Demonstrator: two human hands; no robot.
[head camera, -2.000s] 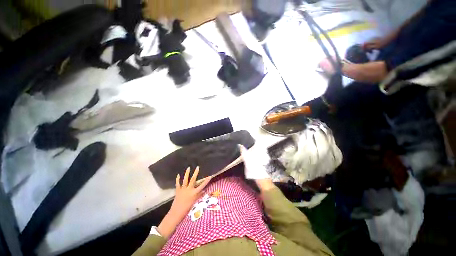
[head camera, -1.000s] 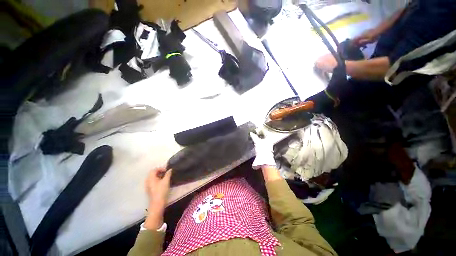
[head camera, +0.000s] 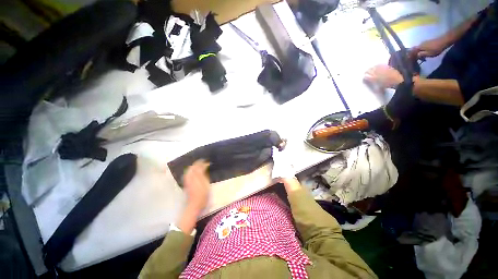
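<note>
A black cut piece (head camera: 235, 155) lies on the white-covered table in front of me, with a paler cream area (head camera: 243, 185) showing along its near side. My bare left hand (head camera: 197, 182) is at the left part of the black piece and is blurred; its grip cannot be told. My right hand (head camera: 282, 163) wears a white glove and is at the right end of the piece; its fingers are washed out against the table. The steam iron (head camera: 338, 131) with an orange-brown handle rests to the right of my right hand.
A cream heap (head camera: 363, 171) is at the right beside the table. A long black strip (head camera: 93, 204) and a pale piece with a black end (head camera: 139, 126) lie left. Black bundles (head camera: 212, 68) and a grey bar (head camera: 274, 32) are at the back. Another person's arms (head camera: 437, 87) are at upper right.
The black piece now lies over the place of the separate small black piece, and a cream area shows on the near side. My left hand has moved right and onto the cloth.
</note>
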